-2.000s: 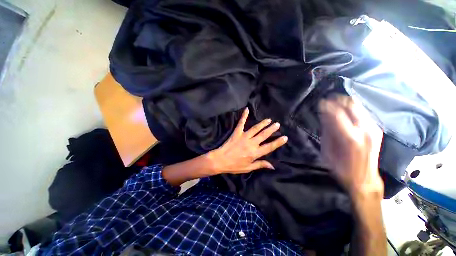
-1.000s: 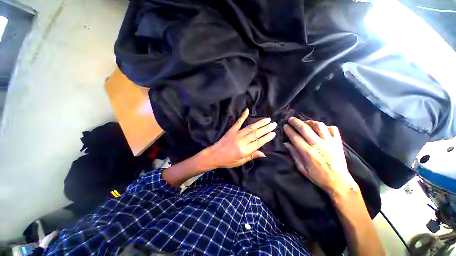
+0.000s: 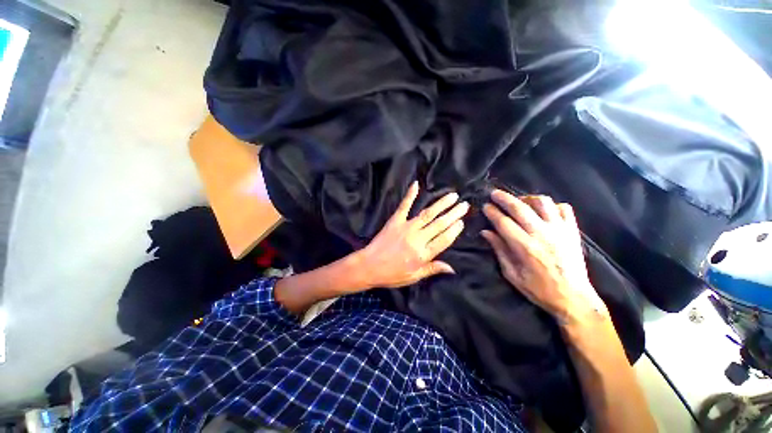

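A large black garment point(image 3: 364, 93) lies heaped over the table and my lap. Its shiny blue-grey panel point(image 3: 677, 139) with a folded edge lies at the right under bright light. My left hand point(image 3: 412, 245) lies flat on the black cloth with fingers spread, holding nothing. My right hand point(image 3: 542, 254) rests on the cloth just to its right, fingers bent and fingertips pressing on a gathered part of the cloth. Whether the right fingers pinch any cloth cannot be told.
The white and blue sewing machine head point(image 3: 745, 275) is at the right edge, with a black cable point(image 3: 673, 389) below it. An orange-tan board point(image 3: 233, 190) juts out at left. Dark cloth point(image 3: 169, 283) lies below it. A window point(image 3: 13, 68) shows at upper left.
My right hand has moved left from the panel's edge to beside my left hand. The cloth at the right has been spread lower. My left hand has stayed nearly in place.
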